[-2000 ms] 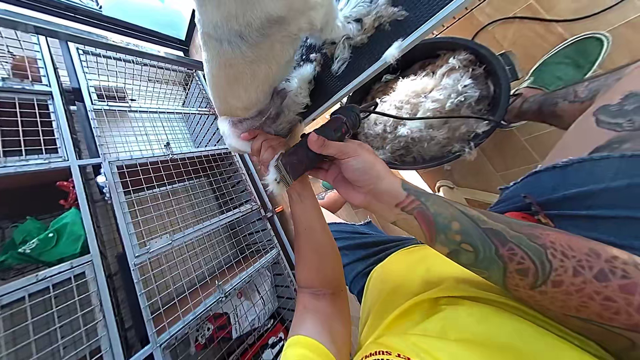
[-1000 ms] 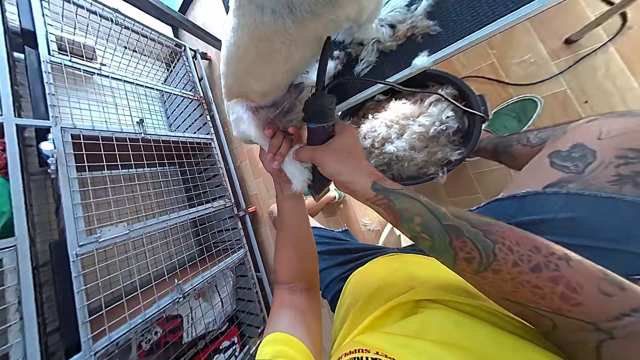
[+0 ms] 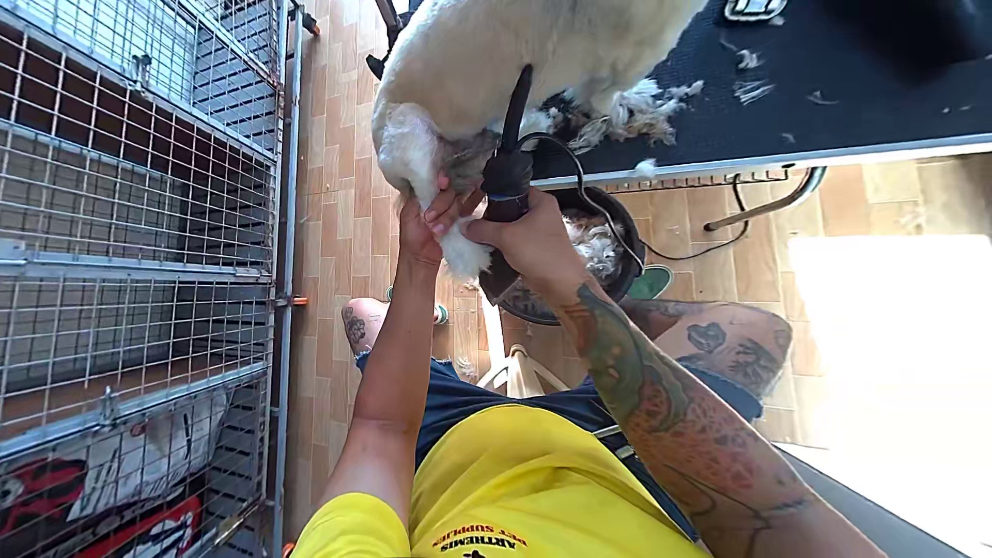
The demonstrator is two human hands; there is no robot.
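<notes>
A light-coated dog (image 3: 496, 62), its head out of view, stands at the edge of a black grooming table. My left hand (image 3: 434, 225) is closed round one of its lower legs, above the fluffy white paw (image 3: 465, 252). In my right hand (image 3: 535, 240) is a black corded electric clipper (image 3: 508, 182), held upright beside that leg. The clipper's blade end is hidden by my hand and the fur, so I cannot tell whether it touches the coat. Clumps of cut fur (image 3: 628, 120) lie on the table beside the dog.
The grooming table's metal edge (image 3: 775, 157) runs to the right. Below it, a black tub (image 3: 632, 271) holds cut fur, and the clipper's cord (image 3: 593, 198) hangs over it. Wire cages (image 3: 155, 263) line the left side. A curved table leg (image 3: 767, 213) stands on the tiled floor (image 3: 325, 139).
The clipper, lying slanted across my left wrist two seconds ago, has turned upright beside the dog's paw. My left hand still holds the leg. The view has shifted.
</notes>
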